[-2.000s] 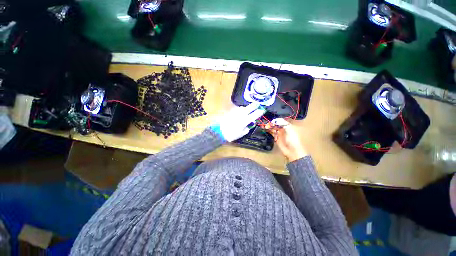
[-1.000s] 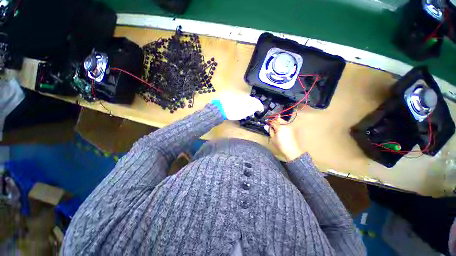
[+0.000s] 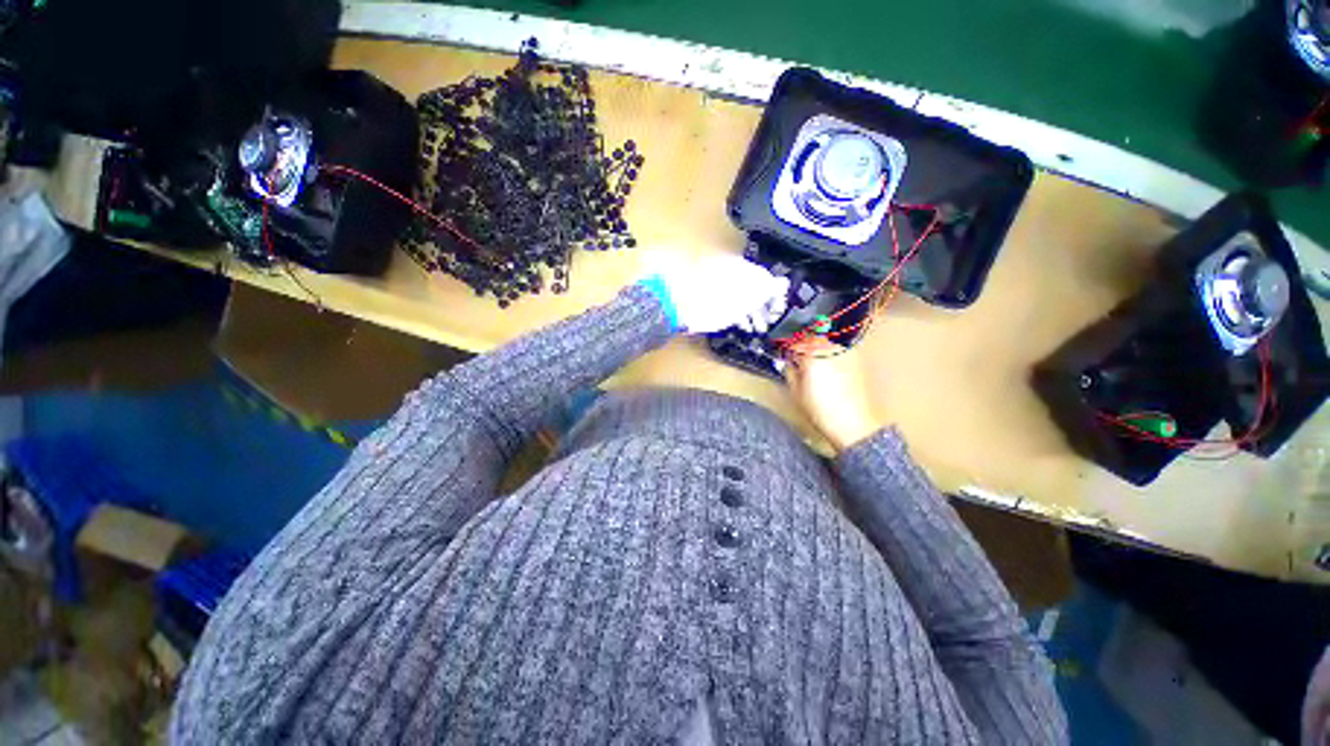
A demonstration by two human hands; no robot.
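Observation:
The larger housing half point(image 3: 955, 270) is an open black tray holding a silver speaker point(image 3: 846, 178) with a round grey magnet. The smaller black housing half point(image 3: 747, 350) lies on its near side, partly covered by my hands. Red wires point(image 3: 893, 277) run between the halves, with a small green piece point(image 3: 821, 327) among them. My left hand point(image 3: 725, 296), in a white glove with a blue cuff, is over the smaller half; its fingertip contents cannot be made out. My bare right hand point(image 3: 820, 382) grips the smaller half's right side by the wires.
A pile of small black parts point(image 3: 525, 175) lies left on the tan bench point(image 3: 671, 146). Open speaker units stand at left point(image 3: 350, 190) and right point(image 3: 1123, 364). Behind runs a green conveyor point(image 3: 1021, 51) with a white edge, carrying another unit point(image 3: 1284, 117).
The view has shifted, so the unit appears higher and farther right. My left hand has moved from near the speaker and green piece onto the smaller half. My right hand stays by the wires.

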